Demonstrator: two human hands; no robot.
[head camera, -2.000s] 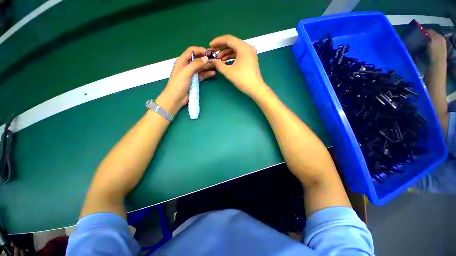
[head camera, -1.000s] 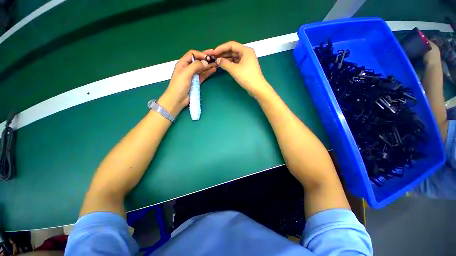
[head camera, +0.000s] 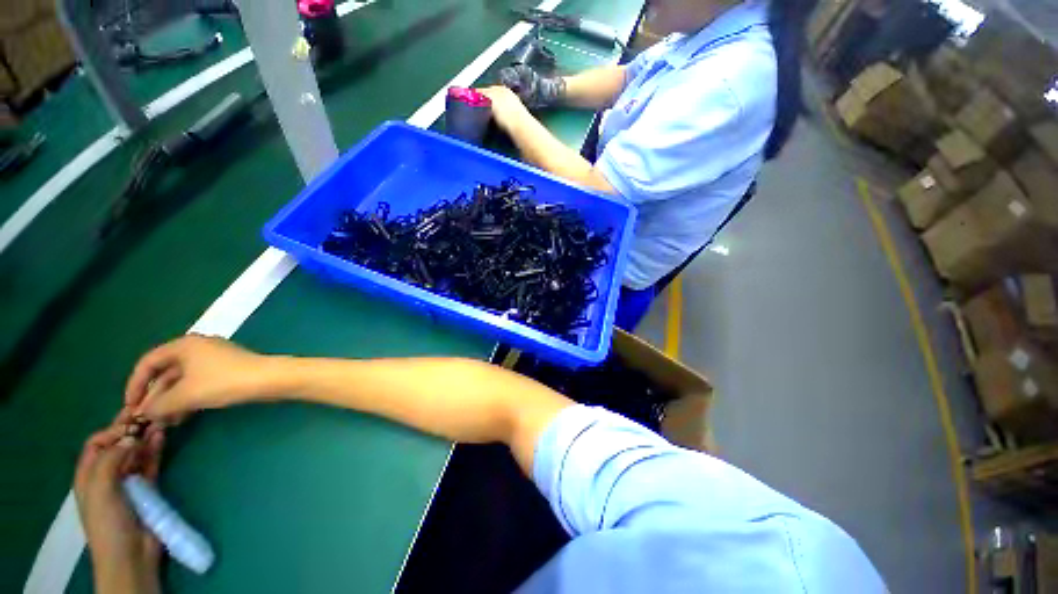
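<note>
My left hand (head camera: 114, 487) is at the lower left, cut off at the wrist by the bottom edge. It holds the pale blue-white wrapped-handle hand tool (head camera: 171, 528), whose handle points down to the right. My right hand (head camera: 195, 378) meets the left fingertips from above. A small dark part (head camera: 136, 427) is pinched between the fingertips of both hands. It is mostly covered and too small to make out. The tool's tip is hidden.
A blue bin (head camera: 304, 247) full of black brackets stands on the green table (head camera: 313, 464). A cardboard box (head camera: 685, 400) is below it. Beyond, a seated person in light blue holds a magenta-rimmed dryer head (head camera: 469, 114). Stacked cartons (head camera: 984, 221) stand at the right.
The view has swung to the right, so my hands now show at lower left and the bin near the centre. The neighbouring person and cartons have come into view. Both hands still meet at the small part.
</note>
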